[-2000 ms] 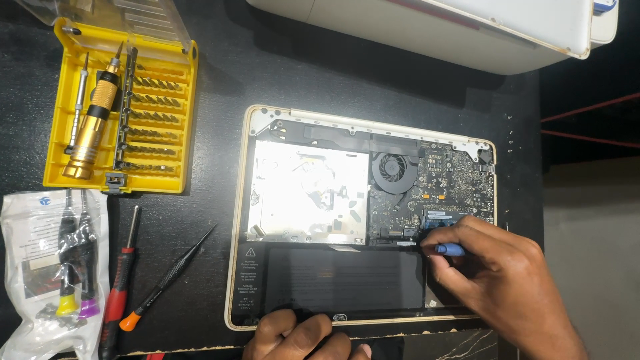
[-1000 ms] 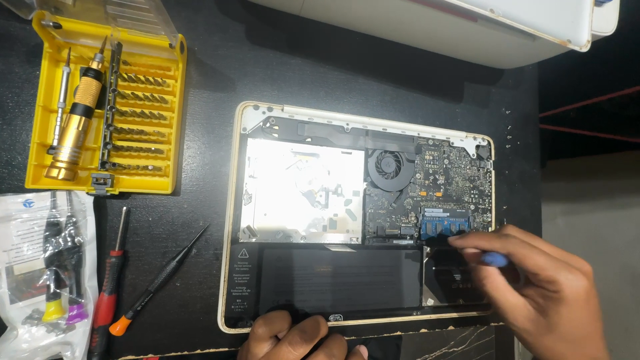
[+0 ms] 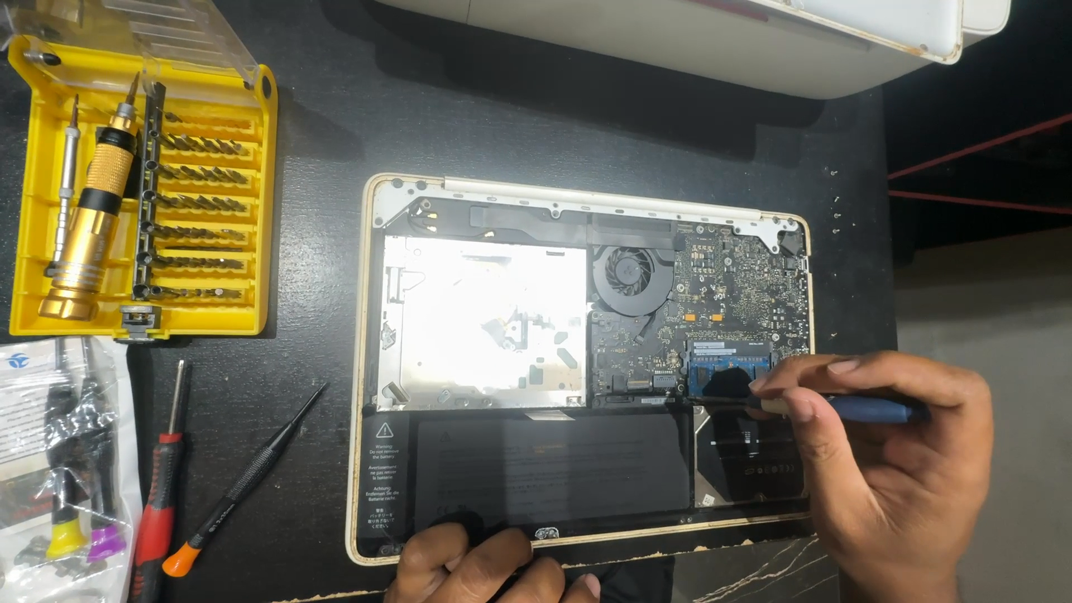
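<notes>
An opened laptop [image 3: 363, 335] lies on the black table, its fan [image 3: 630, 270], circuit board [image 3: 712, 276], silvery optical drive [image 3: 494, 327] and black battery [image 3: 553, 469] exposed. Between thumb and fingers, my right hand [image 3: 888, 469] holds a thin screwdriver with a blue handle [image 3: 875, 409]. Its shaft points left, over the lower edge of the blue memory module [image 3: 729, 368]; whether the tip touches anything cannot be told. My left hand [image 3: 494, 565] rests with bent fingers at the laptop's near edge, below the battery, and no object shows in it.
On the left are a yellow bit case [image 3: 270, 209] with a gold screwdriver [image 3: 92, 218], a plastic bag of tools [image 3: 92, 469], a red and black screwdriver [image 3: 159, 502] and an orange-ended one [image 3: 243, 486]. Small screws [image 3: 836, 215] lie right of the laptop. A white appliance [image 3: 670, 42] stands behind.
The screwdriver has gone from near upright to lying almost flat, handle to the right. My right hand has opened away from the board, showing the memory module, and then come back near it.
</notes>
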